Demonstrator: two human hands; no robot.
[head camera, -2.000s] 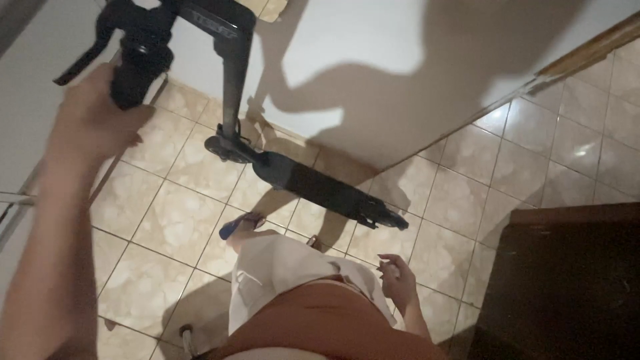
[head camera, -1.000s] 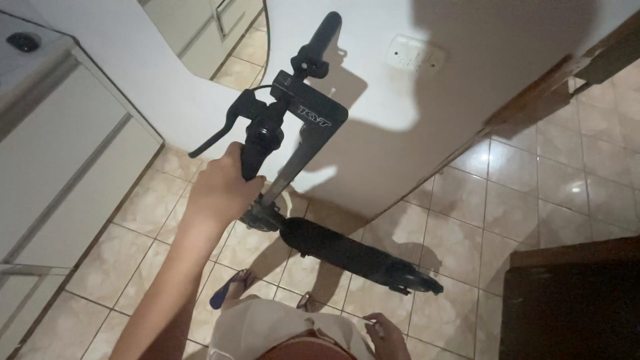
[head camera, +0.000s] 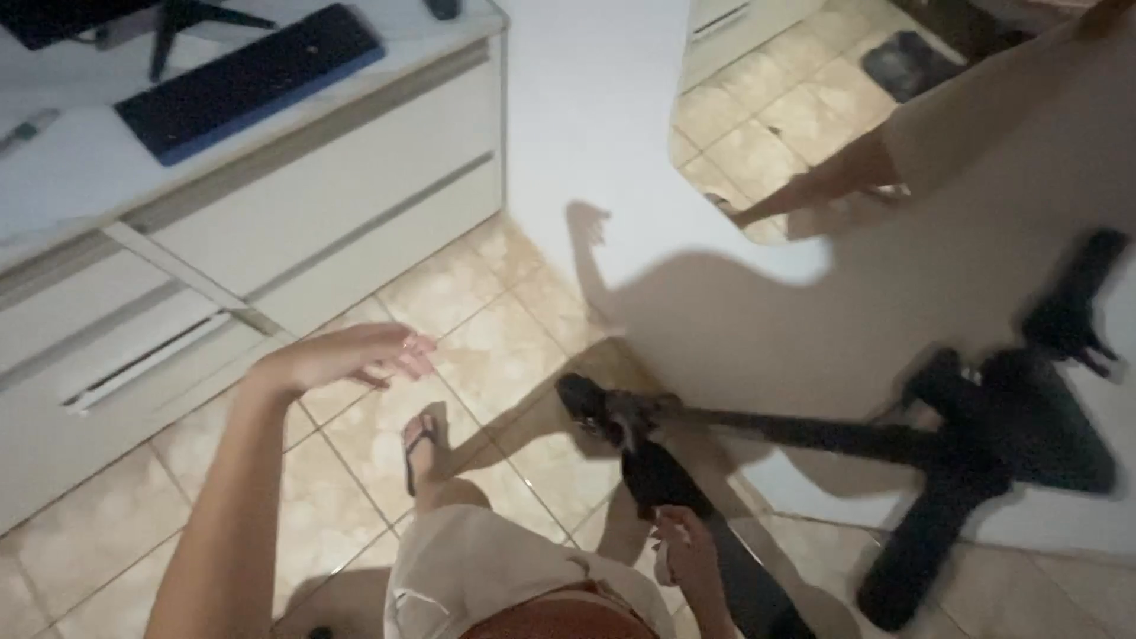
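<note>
My left hand (head camera: 368, 357) hangs free over the tiled floor, fingers a little apart, with nothing in it. Low in the view, my right hand (head camera: 688, 550) is in front of the deck of a black electric kick scooter (head camera: 674, 488); its fingers are partly bent and blurred, and I cannot tell whether it touches the deck. The scooter stands on my right beside the white wall, its stem (head camera: 816, 435) reaching right to the blurred handlebar (head camera: 923, 550). No hand is on the handlebar.
A white drawer cabinet (head camera: 382, 177) stands at the left, bearing a dark keyboard (head camera: 257, 84) and a monitor stand (head camera: 169, 35). A wall mirror (head camera: 754, 115) at the upper right reflects floor and a leg. My foot in a flip-flop (head camera: 424, 444) is on the tiles.
My left hand has let go of the scooter's handlebar grip and is now apart from it. The view has swung left, showing the cabinet top.
</note>
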